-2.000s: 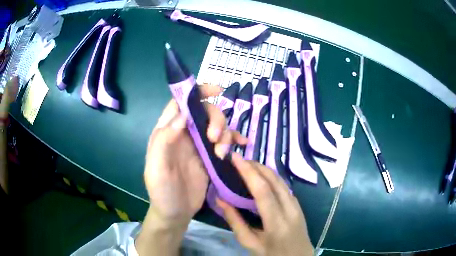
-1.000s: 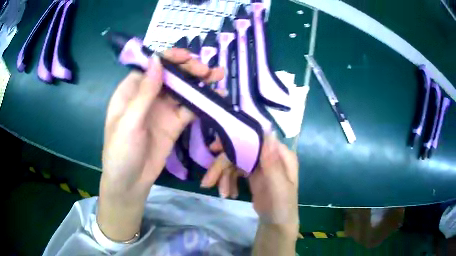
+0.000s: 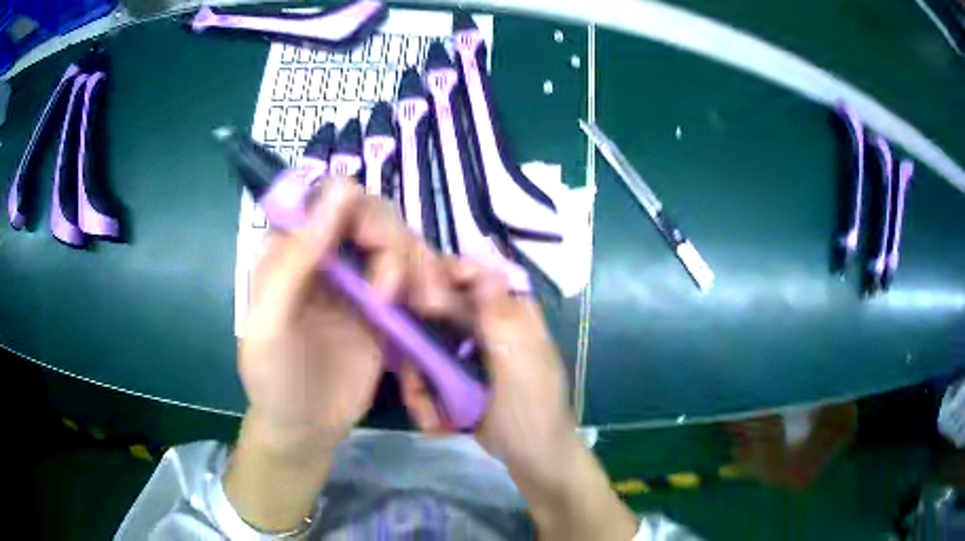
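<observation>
A purple-and-black pen [image 3: 407, 336] is held in both bare hands, slightly blurred, its black tapered tip pointing to the upper left. My left hand [image 3: 317, 317] grips it behind the tip. My right hand [image 3: 519, 370] holds it near the wider rear end; some fingertips are hidden behind the pen or blurred. Several like pens [image 3: 450, 159] lie in a fanned row beyond my hands, partly over a white printed sheet [image 3: 302, 85] with a grid. A crumpled white cloth [image 3: 574, 238] lies under the row's right end.
Three pens [image 3: 79, 169] lie at the left and three [image 3: 878, 201] at the right. One pen [image 3: 296, 23] lies across the sheet's top. A utility knife [image 3: 648, 201] lies right of the bench seam [image 3: 588, 106], with small white bits [image 3: 548, 87] near the seam. A pale rail [image 3: 730, 48] curves behind.
The held pen has been turned over and swung so its tip points further left. Both hands still hold it. The camera view has shifted, bringing the right-hand pens into view.
</observation>
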